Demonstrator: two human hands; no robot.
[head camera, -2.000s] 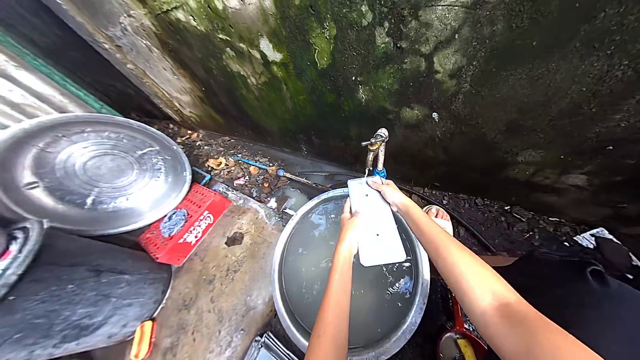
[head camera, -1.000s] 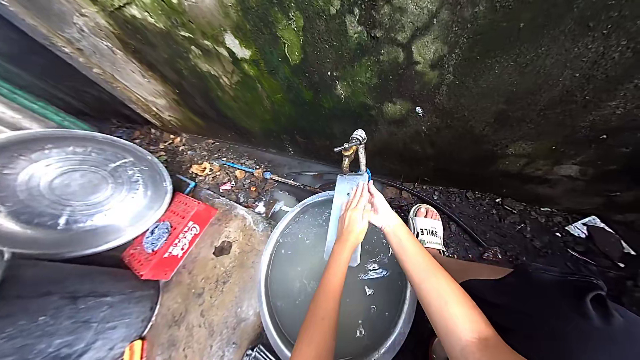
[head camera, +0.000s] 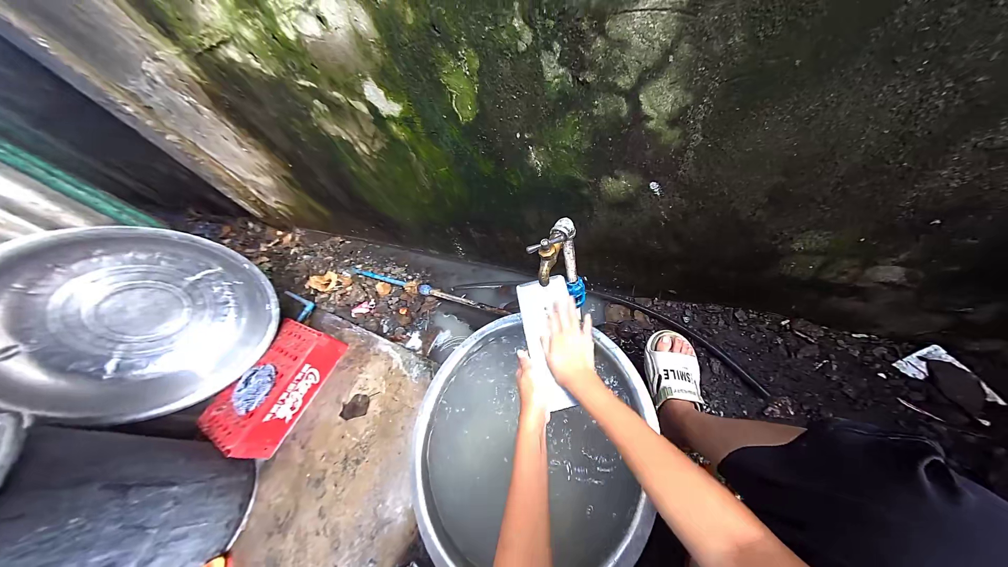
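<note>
A flat white rectangular board or tray (head camera: 542, 311) is tilted under the brass spout of an outdoor tap (head camera: 551, 250), above a large round metal basin (head camera: 428, 465) of cloudy water. My left hand (head camera: 531, 390) holds the white piece at its lower left edge. My right hand (head camera: 570, 342) lies flat on its face with the fingers spread. Small ripples and bubbles show on the water. Whether water runs from the spout is hard to tell.
A round metal lid or tray (head camera: 236, 315) and a red plastic crate (head camera: 272, 394) with a scouring pad (head camera: 253, 388) stand left. A mossy wall (head camera: 488, 142) rises behind. A black hose (head camera: 709, 346) runs past my sandalled foot (head camera: 674, 370). A dark pot (head camera: 118, 496) is at lower left.
My right hand has moved from the upper edge of the white piece onto its face. My left hand lay over the face one second ago and is now at the left edge.
</note>
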